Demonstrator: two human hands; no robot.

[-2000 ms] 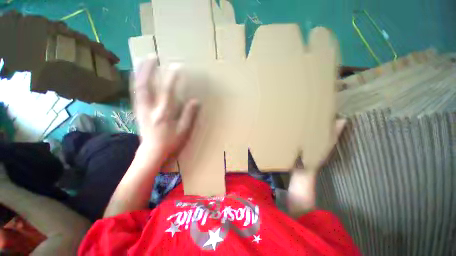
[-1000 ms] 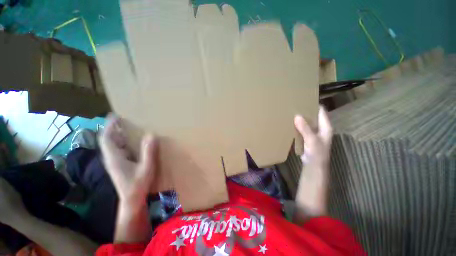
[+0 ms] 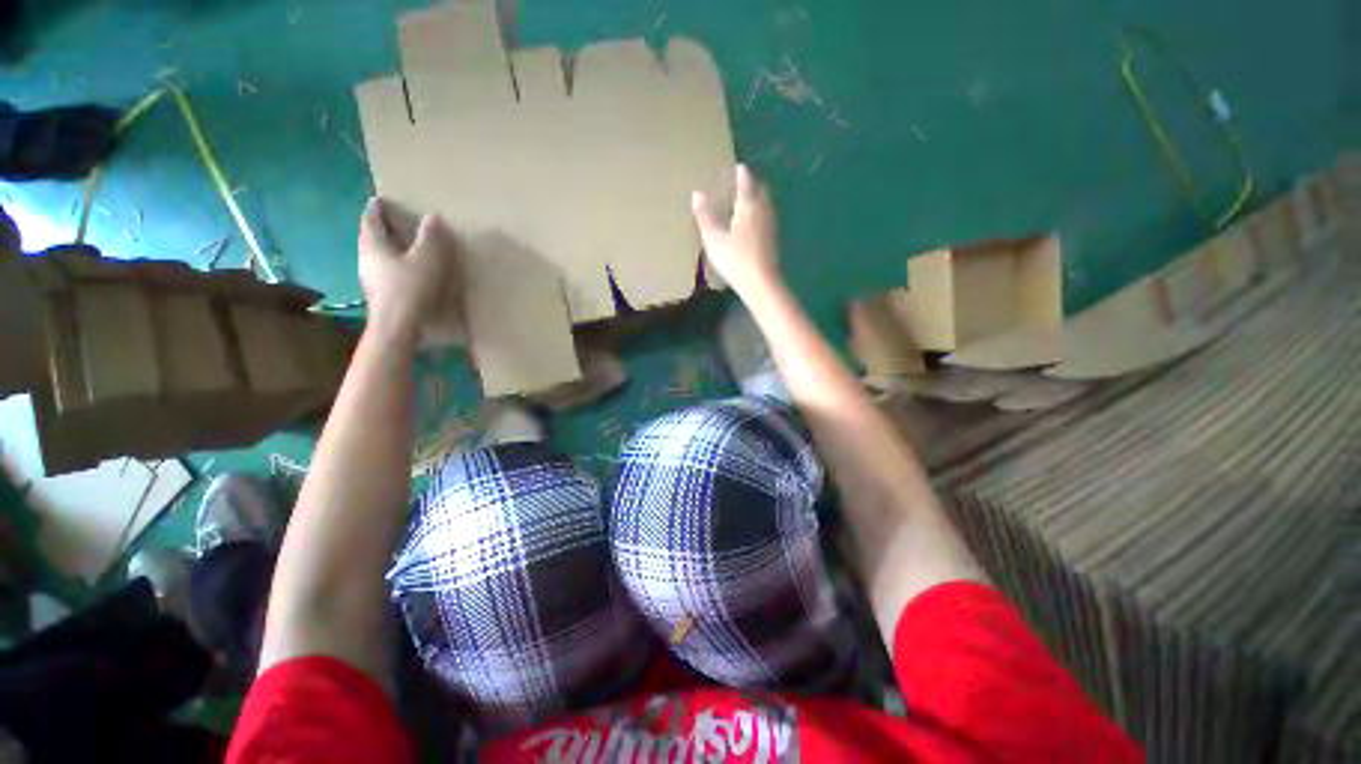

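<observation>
A flat brown box blank [image 3: 552, 187] with notched edges and rounded flaps is held out beyond my knees, above the green floor. My left hand [image 3: 406, 276] grips its left edge, with the thumb on top. My right hand [image 3: 739, 232] is at its right edge, with fingers along the rim. The fingers under the blank are hidden. A long flap hangs from its near edge, toward my knees.
A big stack of blanks [image 3: 1194, 448] stands at right. A small open brown box [image 3: 1003, 299] sits at its far end. Nested boxes [image 3: 194, 358] stand in a row at left. Yellow straps [image 3: 217, 172] lie on the floor. Another person's shoe [image 3: 236, 512] shows at lower left.
The blank has moved forward, away from my chest, with both hands on it. My plaid knees and the small open box at right now show.
</observation>
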